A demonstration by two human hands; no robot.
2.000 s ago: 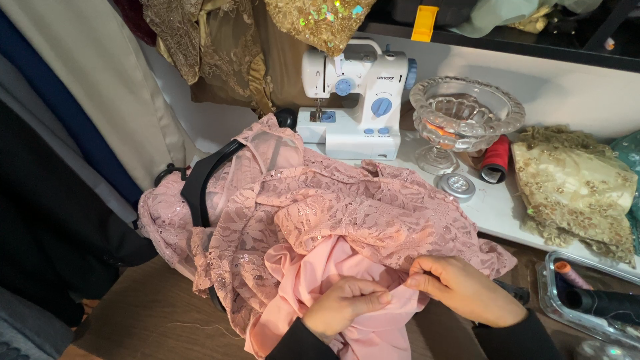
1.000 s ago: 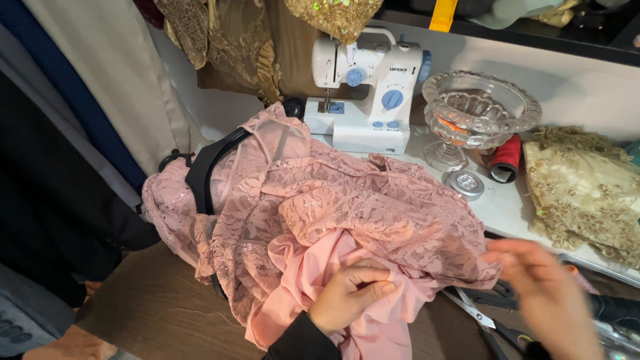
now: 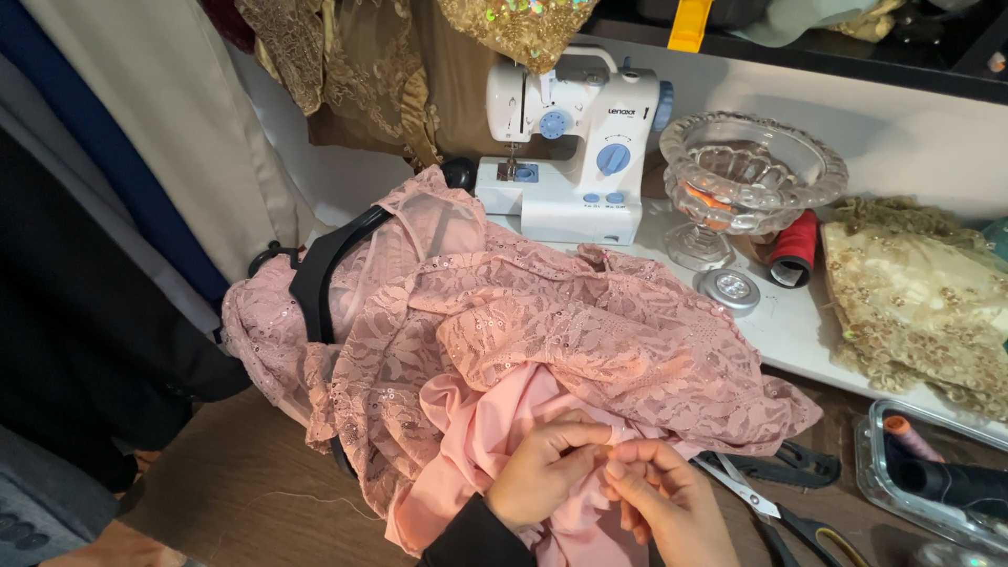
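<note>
A pink lace dress with sequins [image 3: 551,315] lies over the table on a black plastic hanger [image 3: 319,276]. Its smooth pink lining [image 3: 472,441] spills out at the near side. My left hand [image 3: 547,468] pinches the lining's edge between thumb and fingers. Close against it, at the same edge, is my right hand [image 3: 661,492], thumb and fingertips together; whether they grip cloth or something fine like a needle or thread is too small to tell. Scissors [image 3: 756,500] lie partly open just right of my right hand, beside a black slotted plastic object [image 3: 795,465].
A white sewing machine [image 3: 583,150] stands behind the dress. To its right are a glass pedestal bowl [image 3: 752,173], a red thread spool [image 3: 794,248], a round silver push light [image 3: 730,291] and gold beaded fabric [image 3: 921,307]. A clear box of spools [image 3: 874,472] sits at right; clothes [image 3: 157,142] hang left.
My right hand was reaching out to the right, blurred and apart from the cloth, one second ago; now it is back beside my left hand. My left hand has stayed on the lining.
</note>
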